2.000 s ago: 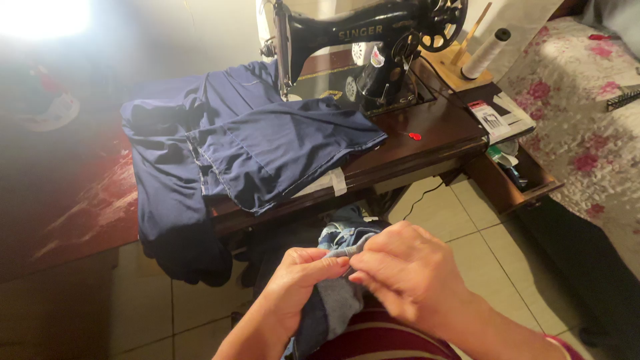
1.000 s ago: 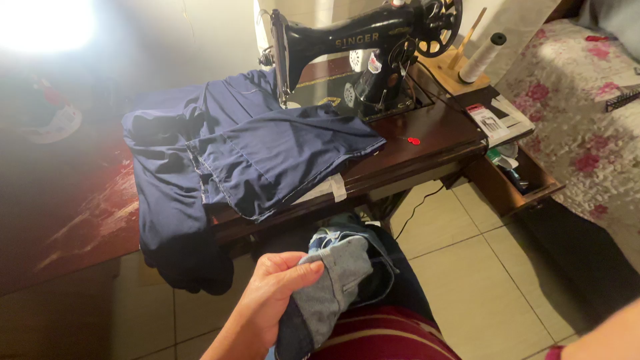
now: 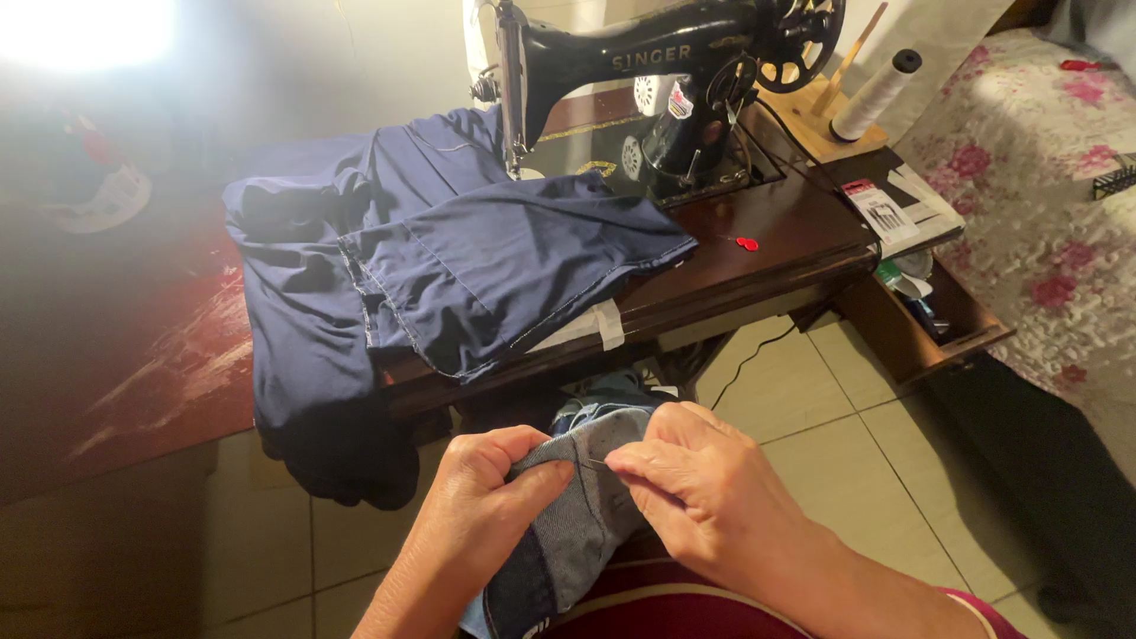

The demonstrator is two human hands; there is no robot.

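Over the lap lies a piece of blue denim (image 3: 568, 524), its paler inner side and a seam showing. My left hand (image 3: 484, 497) pinches its upper edge between thumb and fingers. Close by on the right, my right hand (image 3: 701, 484) holds a thin sewing needle (image 3: 599, 461) between thumb and forefinger, its tip at the denim near the seam. Whether the tip has entered the cloth cannot be told. Beyond the hands, navy blue fabric (image 3: 497, 257) with stitched edges is spread over the sewing table (image 3: 763, 284) and hangs down at its left.
A black Singer sewing machine (image 3: 639, 62) stands on the table. Right of it are a white thread cone (image 3: 874, 98) on a wooden stand, a needle packet (image 3: 879, 213) and an open drawer (image 3: 932, 328). A small red object (image 3: 747, 243) lies nearer. A floral-covered bed (image 3: 1047, 204) is at the right.
One second ago my right hand was away from the denim, mostly out of view at the lower right; now it is back at the cloth beside my left hand, which still holds the denim.
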